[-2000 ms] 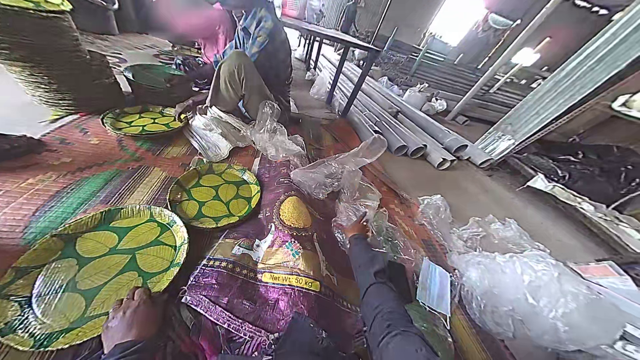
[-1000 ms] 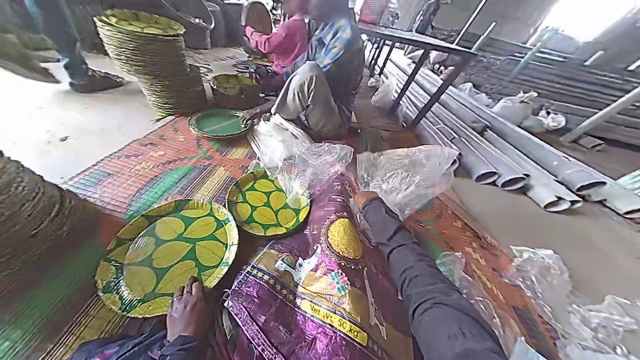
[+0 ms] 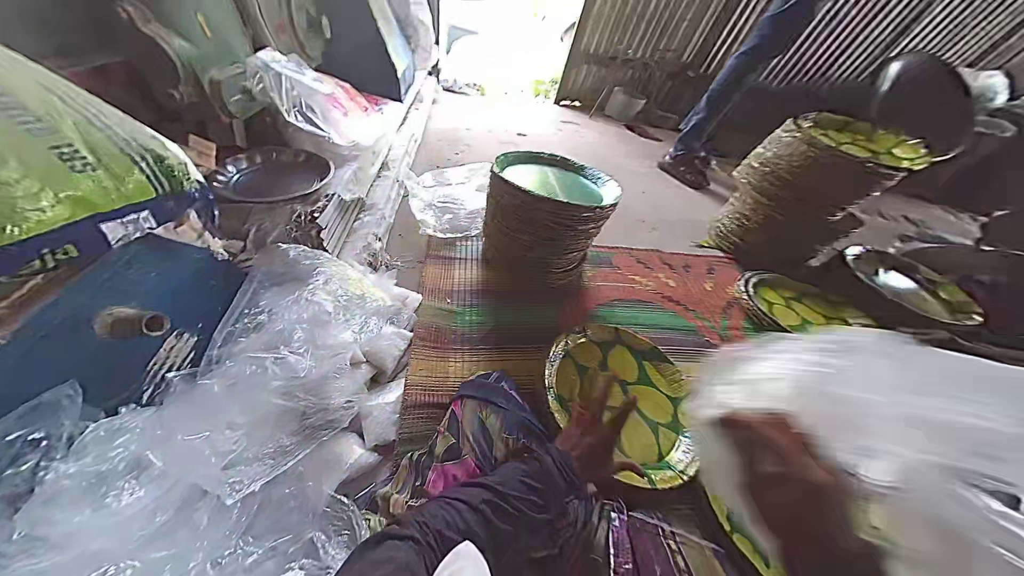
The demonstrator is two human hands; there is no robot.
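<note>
My left hand (image 3: 600, 436), its fingers spread, is at the lower left part of a round green plate with yellow leaf shapes (image 3: 632, 392) on the woven mat; whether it grips the plate I cannot tell. My right hand (image 3: 792, 480), blurred, is at the lower right with a clear plastic bag (image 3: 880, 408) around its fingers. Part of another leaf-patterned plate (image 3: 740, 536) shows under the bag. Beyond my left hand stands a tall stack of plates with a pale green top (image 3: 552, 184).
Crumpled plastic bags (image 3: 192, 448) are heaped at the left beside a blue container (image 3: 104, 320). A leaf-patterned plate stack (image 3: 808, 192) leans at the right, with more plates (image 3: 800, 300) below it. A person's leg (image 3: 728, 88) is behind. A dark round tray (image 3: 272, 172) lies at back left.
The view has swung far to the left, bringing the doorway and the pale green stack into sight. The plastic bag is now over the near right side, around my right hand.
</note>
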